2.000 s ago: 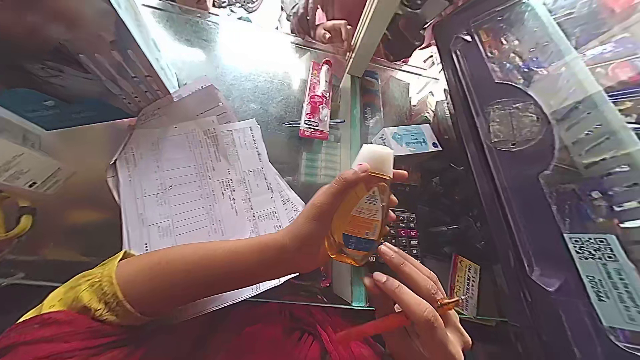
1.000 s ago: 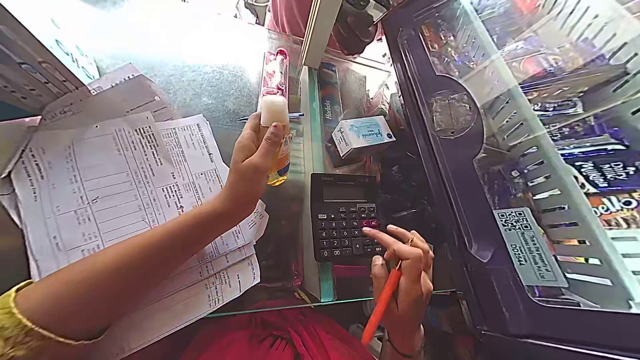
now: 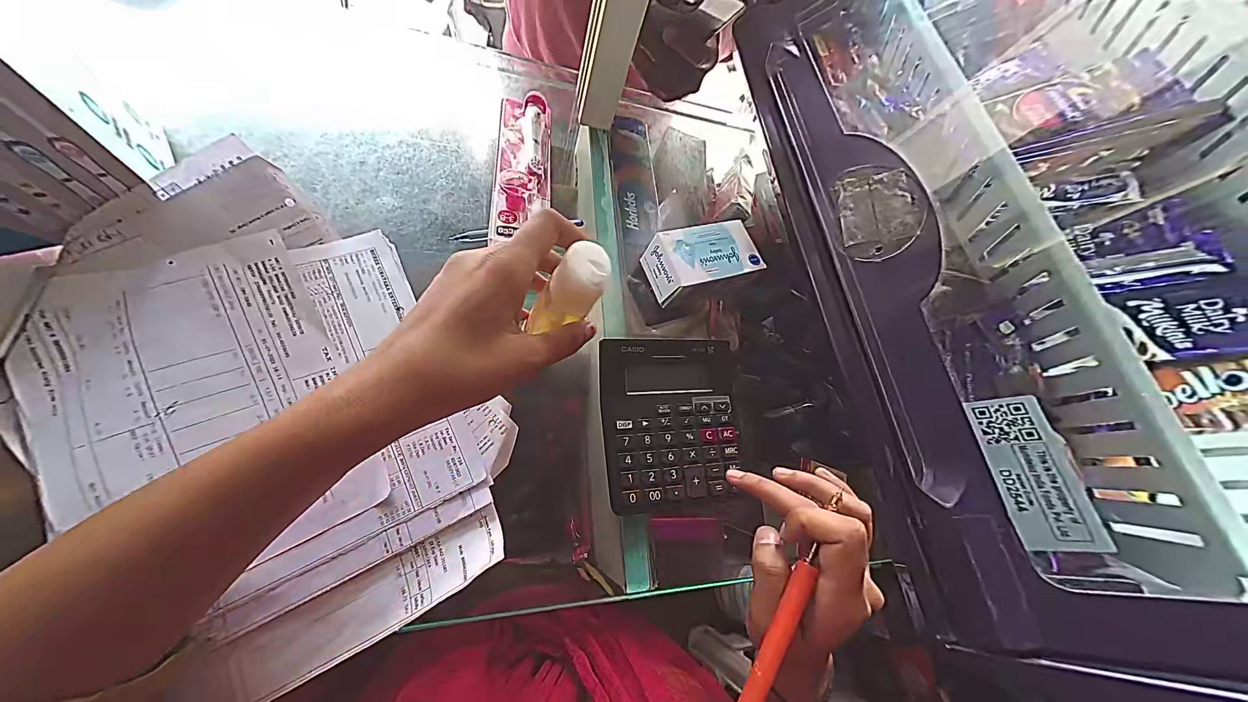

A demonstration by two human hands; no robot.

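My left hand [image 3: 487, 302] has its fingers around a small bottle of yellow liquid with a white cap [image 3: 582, 273], above the glass counter. An orange pen [image 3: 782, 634] is held in my right hand [image 3: 819, 546], its index fingertip at the lower right keys of a black Casio calculator [image 3: 665, 429]. Behind the calculator is a white and blue Johnson's baby box [image 3: 702, 255]. A pink toothbrush pack [image 3: 522, 166] lies beyond the bottle, with a dark pen [image 3: 473, 236] beside it.
Stacked printed papers [image 3: 146, 370] cover the counter's left side. A purple-framed display case [image 3: 916, 390] with chocolate packets in baskets stands at the right. A metal post [image 3: 609, 58] rises at the back, with a person's pink clothing [image 3: 546, 29] behind it. The glass edge [image 3: 546, 609] runs near me.
The bottle was held up over the calculator in the oldest frame; it has moved left with my left hand and is now cap toward the view. My right hand has moved off the bottle to the calculator.
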